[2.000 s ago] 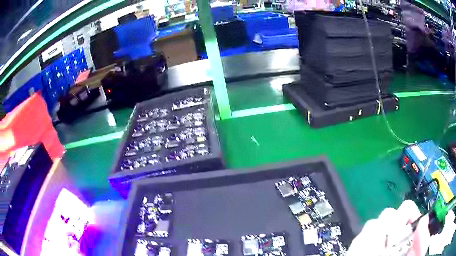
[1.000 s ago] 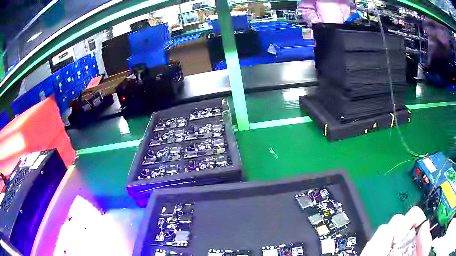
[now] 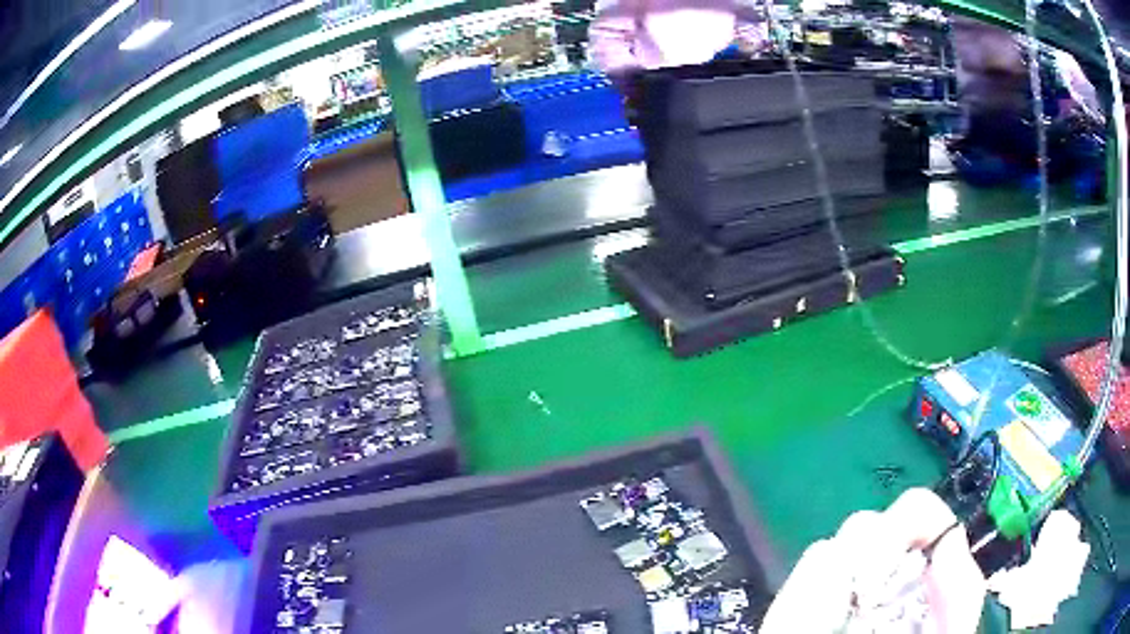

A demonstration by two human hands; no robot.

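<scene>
A large black tray (image 3: pixel 471 533) lies at the bottom centre, holding small circuit boards (image 3: pixel 669 545) along its right side and more at its left and lower edge. An overexposed white hand, which looks like my right hand (image 3: pixel 880 570), is at the lower right beside the tray. Its fingers are curled around what looks like the dark barrel of a dispensing syringe, with a bright green cap (image 3: pixel 1014 508) and a clear hose. The tip is hidden or too blurred to tell. My left hand is not in view.
A blue controller box (image 3: pixel 998 403) stands right, with crumpled white material (image 3: pixel 1047 572) below it. A tray with red contents (image 3: pixel 1103 378) is beyond. A filled board tray (image 3: pixel 341 390), stacked black trays (image 3: pixel 775 173), a green post (image 3: pixel 428 198) and a purple-white glow (image 3: pixel 130 588) also show.
The camera view has turned right, so the trays and stack appear further left. More of the blue box, the hose and the red-filled tray shows. The hand stays beside the large tray.
</scene>
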